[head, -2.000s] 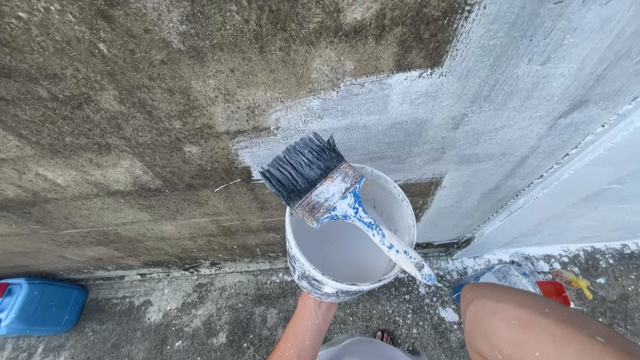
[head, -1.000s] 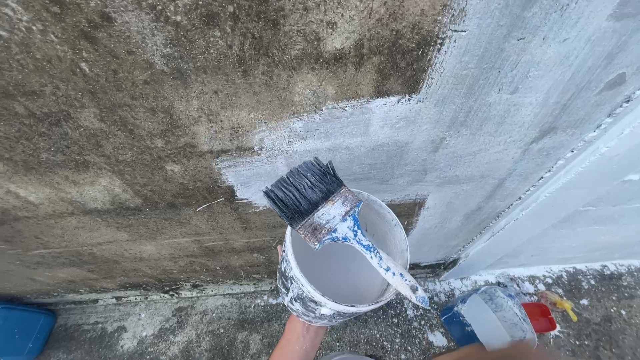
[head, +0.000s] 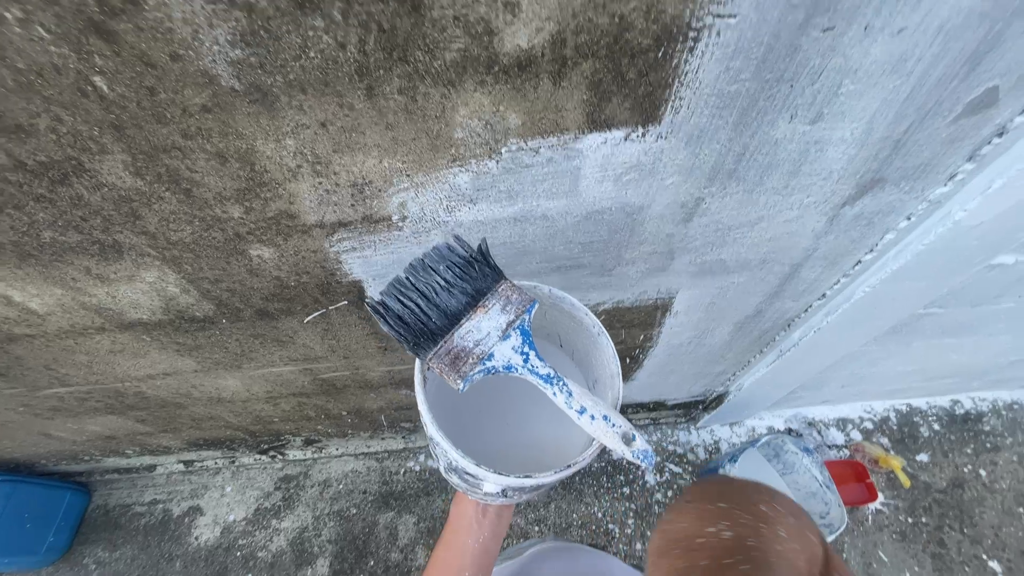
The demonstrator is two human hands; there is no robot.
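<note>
A white plastic bucket (head: 520,484) of white paint is held up at the centre by my left hand (head: 482,512); only its wrist and forearm show, the fingers hidden behind the bucket. Across the rim lies a wide paintbrush (head: 512,352) with dark wet bristles pointing up left, a rusty ferrule and a blue handle crusted with white paint. No hand touches the brush. My right hand is out of view. The concrete wall (head: 200,200) has fresh white paint (head: 576,216) on its right part, with an uneven edge beside the stained bare concrete.
A blue plastic container (head: 36,520) stands on the rough floor at lower left. At lower right are a clear and blue paint-smeared container (head: 800,480), a red piece (head: 852,482) and a yellow object (head: 892,464). A bare limb, likely a knee (head: 736,532), partly covers that container.
The bare limb at lower right dropped mostly out of view, then came back at a different spot. The brush stays across the bucket's rim. The view has shifted slightly.
</note>
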